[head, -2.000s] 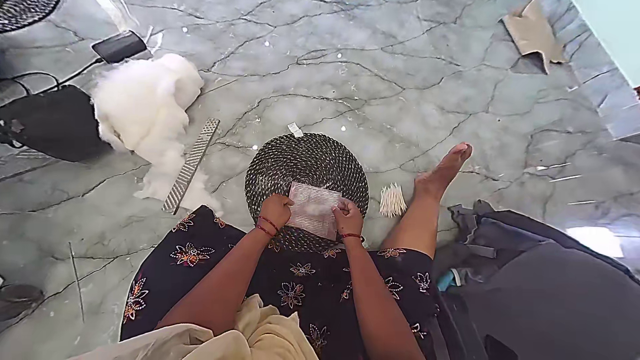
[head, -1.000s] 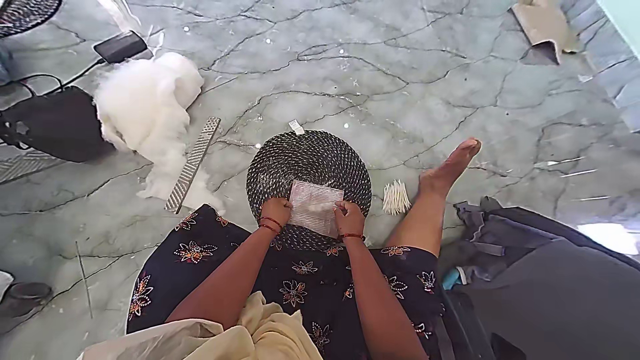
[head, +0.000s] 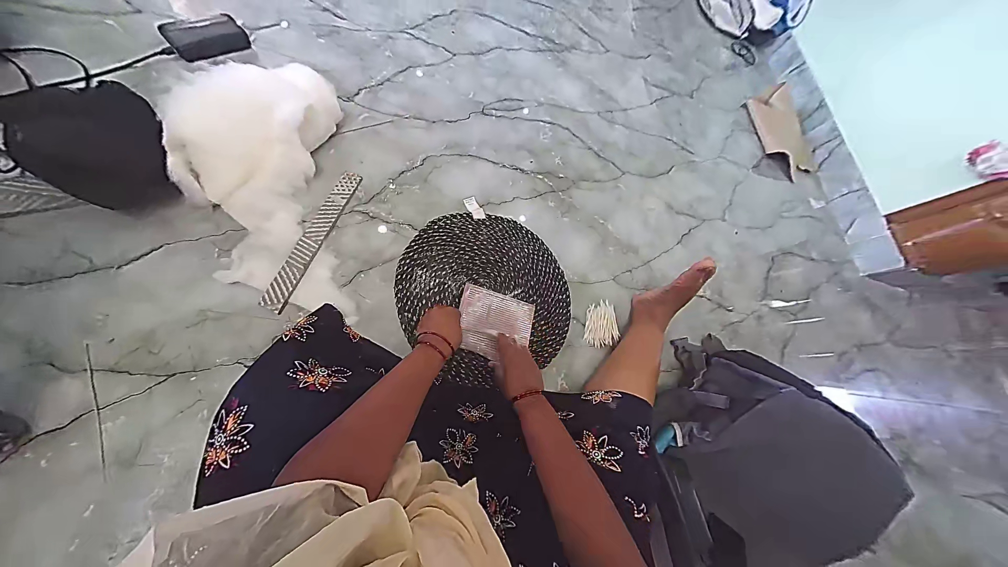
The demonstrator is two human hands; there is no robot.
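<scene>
A small, flat, pale ribbed packet (head: 494, 315), seemingly clear plastic, is held over a round dark woven mat (head: 480, 252). My left hand (head: 442, 324) grips its left edge. At its lower right edge is my right hand (head: 513, 364), with fingers against it; their exact hold is partly hidden. Right of the mat lies a small bundle of white cotton swabs or sticks (head: 602, 324) on the floor, close to my bare foot. A white tag (head: 474, 208) sticks out from the mat's far edge.
White cotton stuffing (head: 244, 126) and a patterned flat strip (head: 311, 242) lie on the left of the marbled floor, beside a black bag (head: 87, 146). A grey backpack (head: 787, 457) rests at the right. Torn brown cardboard (head: 781, 130) is near the wall.
My right hand has moved down from the packet's upper right side to its lower right edge. The packet appears more tilted. The view has shifted towards the right.
</scene>
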